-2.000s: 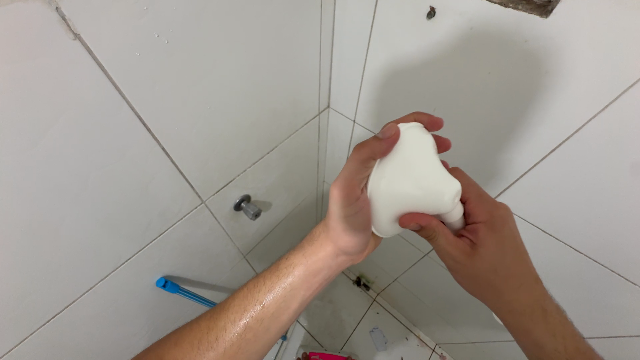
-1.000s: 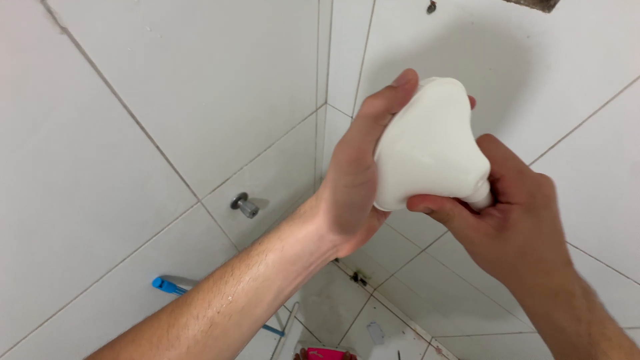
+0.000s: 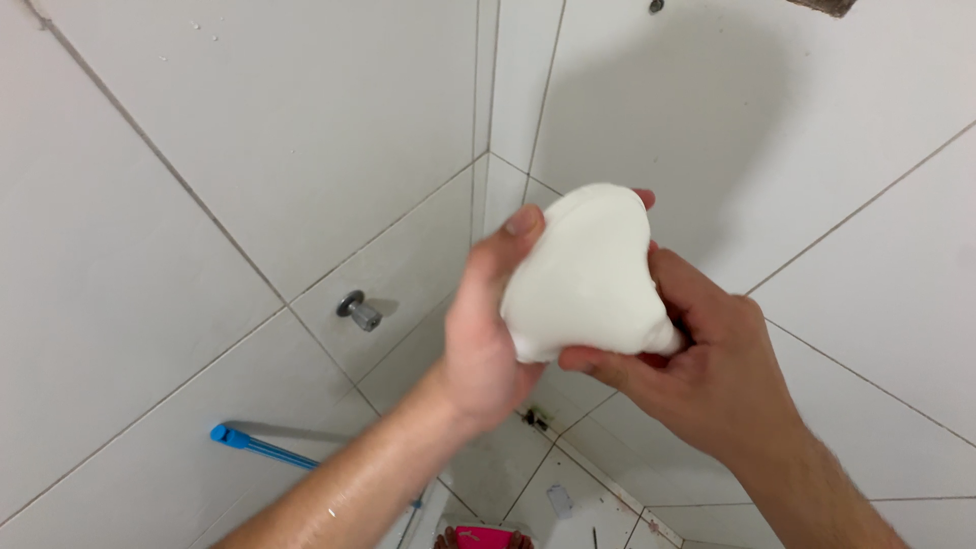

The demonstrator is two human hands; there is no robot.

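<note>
A smooth white shower head housing, or a similar flared plastic fitting [image 3: 591, 274], is held in front of the tiled corner. My left hand [image 3: 488, 320] wraps its wide side from the left, with the thumb on the rim and a fingertip showing behind its upper right edge. My right hand [image 3: 709, 358] grips the narrow neck at the lower right, its thumb lying along the underside. The side of the fitting that faces away cannot be seen.
A metal tap valve [image 3: 360, 311] sticks out of the left tiled wall. Below it a blue-ended handle [image 3: 263, 446] leans, partly behind my left forearm. On the floor are a pink item [image 3: 484, 537] and a small translucent piece [image 3: 560, 501]. A dark-edged object [image 3: 827, 6] shows at the top right.
Both hands still hold the white fitting. Its tilt has changed a little, and my left hand's thumb now lies lower along its rim than one second ago.
</note>
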